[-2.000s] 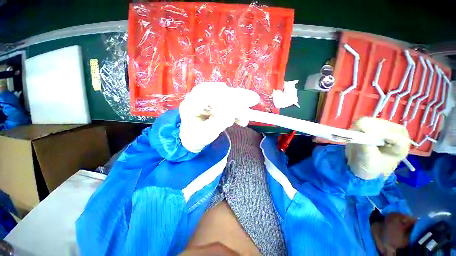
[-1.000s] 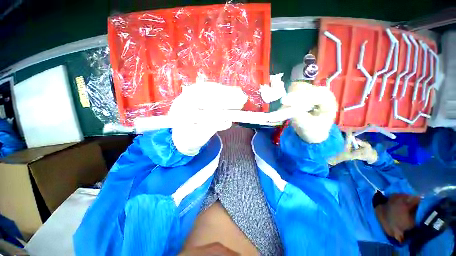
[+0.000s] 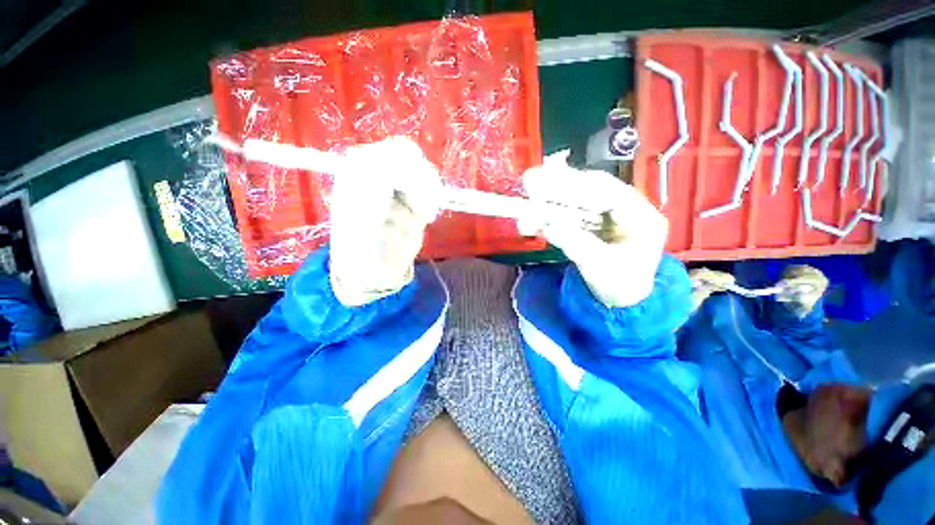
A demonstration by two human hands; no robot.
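A long white bent arm tube (image 3: 477,202) is held crosswise in front of the near red tray. My left hand (image 3: 381,220), in a white glove, is closed around its middle; the tube's far end sticks out to the left over the tray. My right hand (image 3: 605,236), also gloved, is closed around its right end, which the fingers partly hide. A white crumpled wipe (image 3: 554,162) shows at the right fingertips; whether it is gripped is unclear. The near red tray (image 3: 528,113) holds crinkled clear plastic.
A right red tray (image 3: 707,241) holds several bent tubes. A small bottle (image 3: 621,133) stands between the trays. Clear film (image 3: 205,220), a yellow strip (image 3: 168,212) and a white foam pad (image 3: 100,246) lie left. An open carton (image 3: 144,374) is lower left. Another person's hands (image 3: 800,290) hold a piece at right.
The view has shifted. My right hand has moved from the tube's far right to nearer my left hand. The tube now extends left over the near tray, its left end raised.
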